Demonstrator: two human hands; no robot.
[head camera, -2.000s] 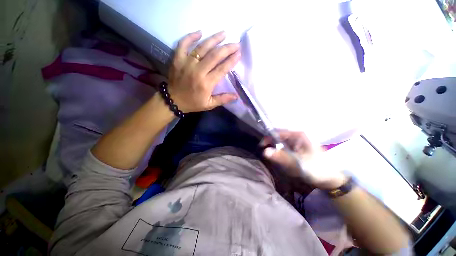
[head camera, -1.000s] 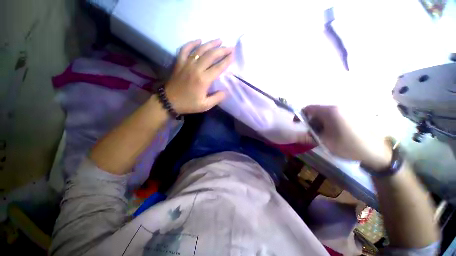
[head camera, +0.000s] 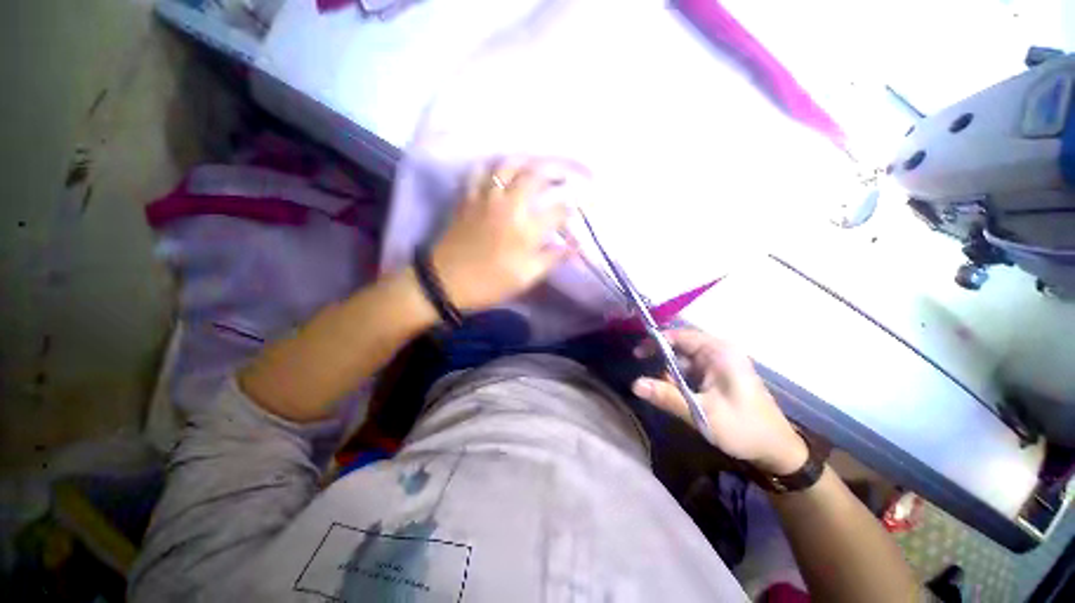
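A pale lilac garment panel (head camera: 472, 130), washed out white by the lamp, lies on the table and over its front edge. A magenta piece (head camera: 686, 304) shows at its near edge. My left hand (head camera: 507, 236) is on the panel near the blade tips; it is blurred and its fingertips are bright, so its grip is unclear. My right hand (head camera: 719, 395) holds long silver shears (head camera: 637, 300) by the handles. The blades point up-left towards my left hand and look slightly apart.
The sewing machine head (head camera: 1002, 165) stands at the right. A magenta strip (head camera: 766, 77) lies at the far side. Crumpled lilac and magenta cloth (head camera: 271, 271) hangs at the left below the table edge. A stained wall (head camera: 71, 236) is far left.
The panel has shifted and magenta parts now show. My left hand has moved slightly down and right. My right hand with the shears has come back nearer my body.
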